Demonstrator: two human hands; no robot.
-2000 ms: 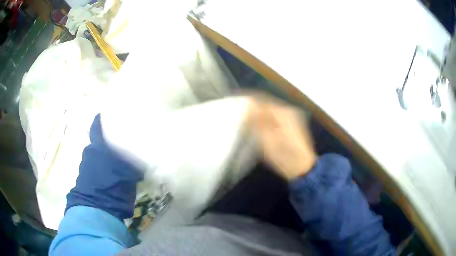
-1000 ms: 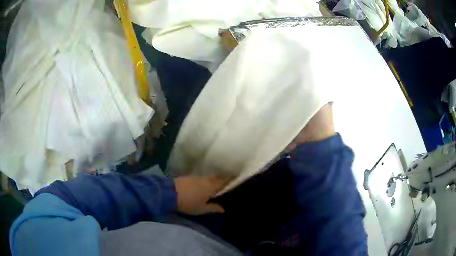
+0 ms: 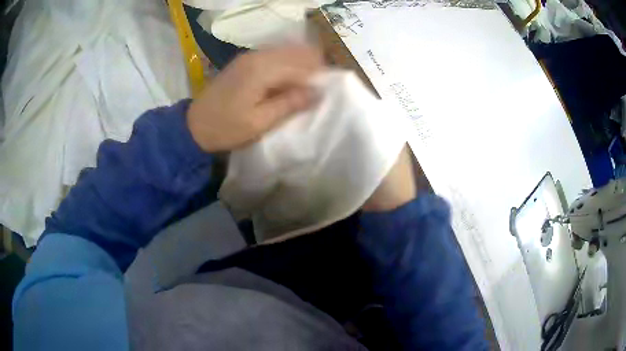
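A white cloth piece (image 3: 316,164) is bunched up over my lap, off the front edge of the table. My left hand (image 3: 254,92) is at its upper left, blurred, with the fingers curled at the cloth's top edge. My right hand (image 3: 392,182) is at the cloth's right side; the cloth covers its fingers, so its grip is hidden.
The white table (image 3: 473,89) has printed marks along its front edge. The sewing machine (image 3: 600,219) stands at right, with its bed plate (image 3: 542,240) and black scissors (image 3: 564,319). A white cloth heap (image 3: 89,89) hangs at left beside a yellow strip (image 3: 189,48).
The cloth has gone from spread over the table's corner to bunched over my lap. My left hand has moved up; my right hand has moved slightly left.
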